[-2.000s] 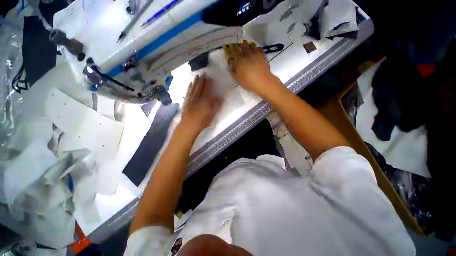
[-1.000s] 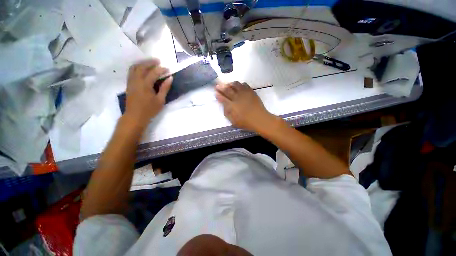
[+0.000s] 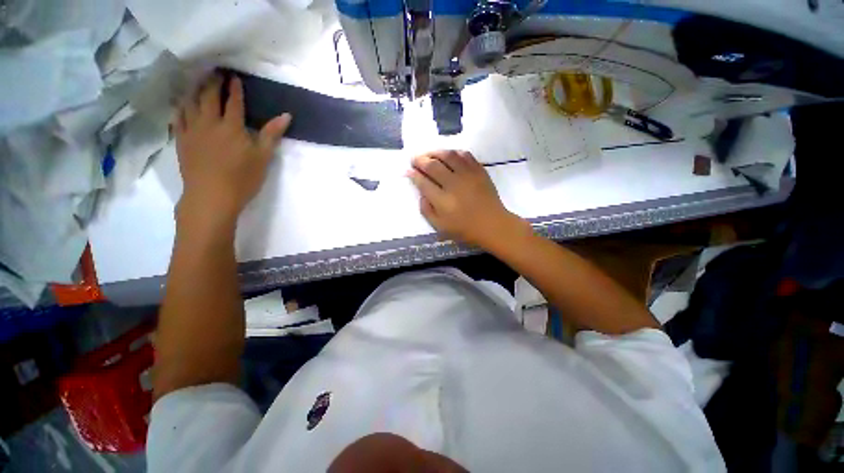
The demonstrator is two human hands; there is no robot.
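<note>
A dark curved fabric piece (image 3: 324, 118) lies flat on the white table, its right end at the lit needle area (image 3: 400, 97) of the sewing machine. My left hand (image 3: 222, 139) lies on the fabric's left end with fingers spread and thumb out. My right hand (image 3: 453, 189) rests on the table just right of and below the fabric's right end, fingers bent; whether it holds anything is hidden. A small dark scrap (image 3: 365, 182) lies below the fabric. Scissors with yellow handles (image 3: 581, 94) lie right of the needle, partly over a white paper slip (image 3: 560, 148).
Loose white cut pieces (image 3: 46, 120) heap at the left. A small brown square (image 3: 702, 165) and pale scraps lie at the right. A ruled strip (image 3: 592, 222) runs along the table's front edge. A red bag (image 3: 106, 393) is below left.
My left hand has moved left and up along the dark fabric, which now lies straighter at the needle. My right hand has barely moved. The camera view has turned and shifted since the earliest frame.
</note>
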